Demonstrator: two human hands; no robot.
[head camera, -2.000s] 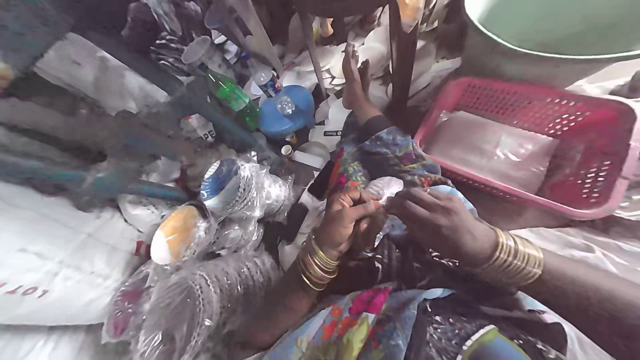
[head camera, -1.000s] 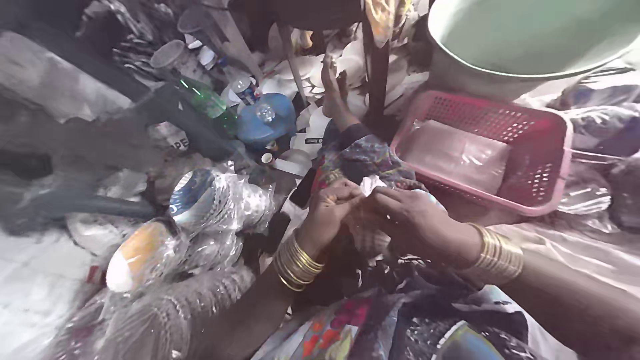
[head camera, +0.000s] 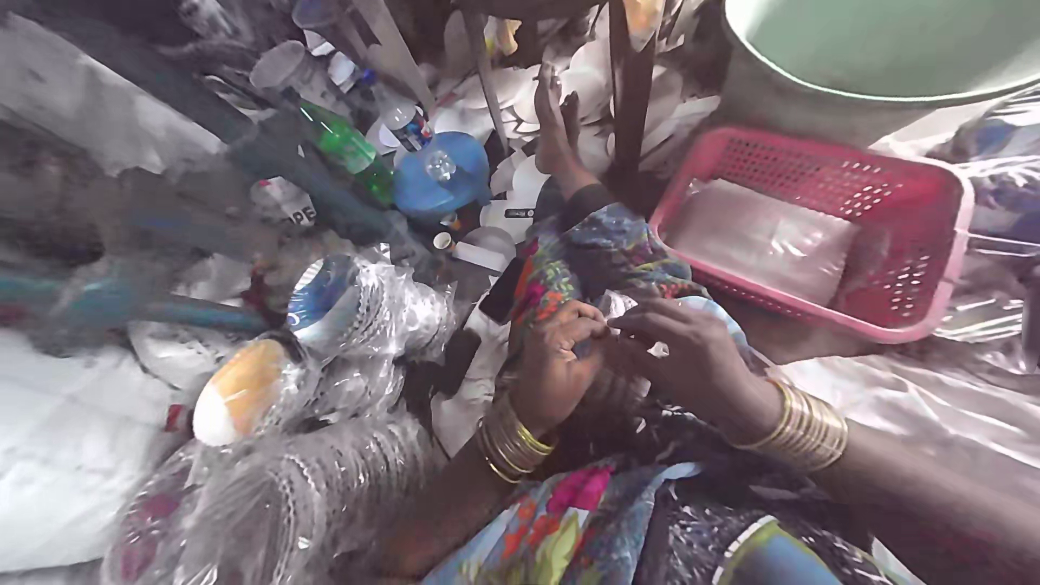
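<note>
My left hand (head camera: 562, 361) and my right hand (head camera: 695, 353) meet above the lap, fingertips pinched together. A small piece of clear plastic film (head camera: 619, 304) shows between and just behind the fingers of both hands; most of it is hidden. Gold bangles circle both wrists. Under the hands lies flowered cloth (head camera: 569, 520) over the lap and leg. To the left of my left hand are plastic-wrapped stacks of round plates or bowls (head camera: 357, 305), with blue and orange ends. Right of my right hand, a red plastic basket (head camera: 963, 244) holds flat clear plastic bags (head camera: 764, 236).
A large pale green tub (head camera: 886, 49) stands behind the basket. Ahead are a bare foot (head camera: 552, 122), scattered white discs (head camera: 585, 81), a blue plastic container (head camera: 451, 175), a green bottle (head camera: 337, 138) and a clear bottle (head camera: 402, 114). White sacking (head camera: 73, 455) fills the left.
Both hands stay together in front of the lap. The white or clear piece at the fingers shows less than it did two seconds ago. The view has shifted somewhat.
</note>
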